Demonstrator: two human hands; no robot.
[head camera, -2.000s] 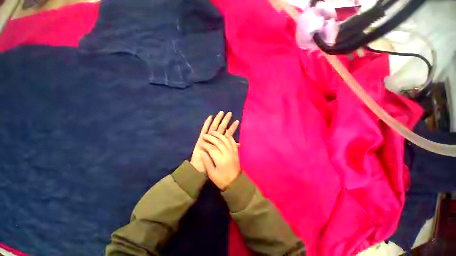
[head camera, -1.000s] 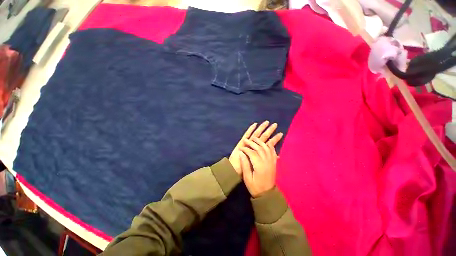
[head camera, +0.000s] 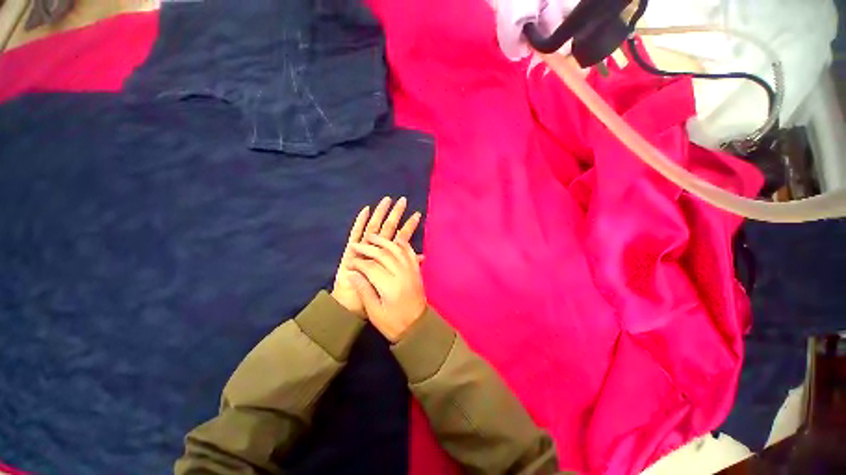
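A large dark navy fabric panel (head camera: 185, 241) lies flat over bright pink fabric (head camera: 519, 241), which shows to its right and at the top left. A smaller navy piece (head camera: 306, 83) with pale marks and a curved edge lies on the panel's top. My left hand (head camera: 356, 269) lies near the panel's right edge, palm side hidden, fingers slightly apart. My right hand (head camera: 396, 292) lies across it, over its back and fingers. Both hands are bare and show no tool.
The pink fabric is bunched at the right. A pale hose (head camera: 686, 176) and black cables (head camera: 714, 76) hang over the upper right. White translucent material (head camera: 788, 37) lies at the top right. Navy fabric (head camera: 793, 278) and a dark brown object (head camera: 827, 399) are at the right edge.
The view has swung right since one second ago, so the fabrics appear further left and more of the right side shows. My hands remain overlapped on the navy panel.
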